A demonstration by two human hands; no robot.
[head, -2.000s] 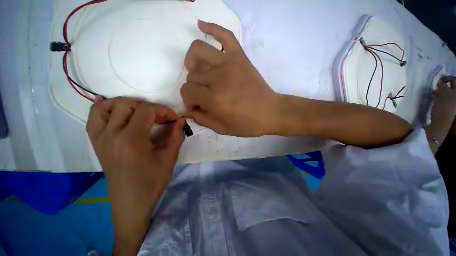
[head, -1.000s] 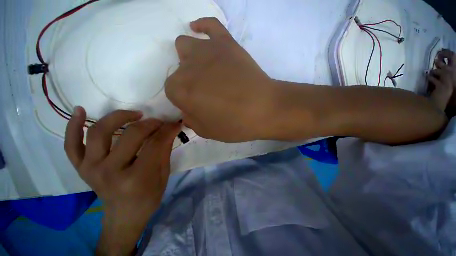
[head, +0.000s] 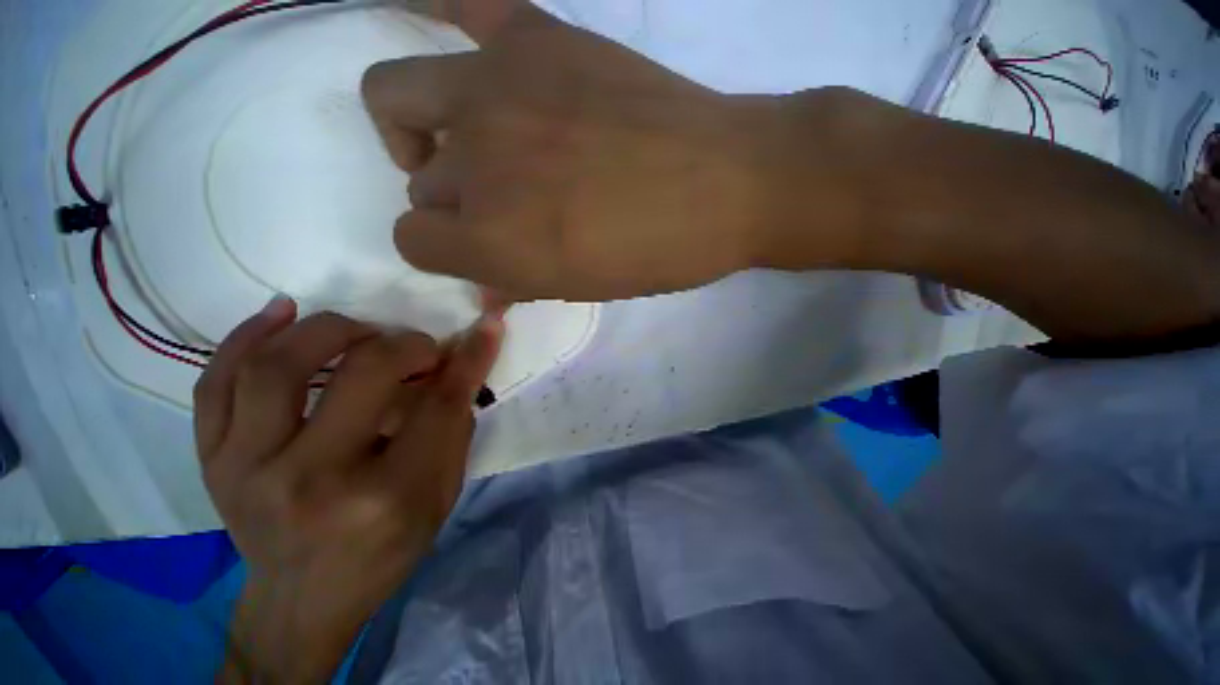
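The white plastic panel (head: 288, 201) lies flat on the bench, with faint raised rings. Red-and-black leads (head: 127, 101) curve along its left side, through a black connector (head: 83, 217) at the left edge. My left hand (head: 341, 428) is on the panel's near edge, fingers on the leads; a second black connector (head: 484, 398) shows just beside its fingertips. My right hand (head: 575, 174) lies over the panel's right part, fingers curled, its lower fingertips meeting my left fingertips. What the right fingers hold is hidden.
Another wired panel (head: 957, 114) lies at the right, partly behind my right forearm, with red and black wires (head: 1037, 74). Part of another person's hand (head: 1207, 174) shows at the right edge. The bench's near edge (head: 642, 426) runs in front of me; blue stools stand below.
The view has shifted. My right hand has moved up and left over the panel. The near black connector is now mostly covered by my left fingers.
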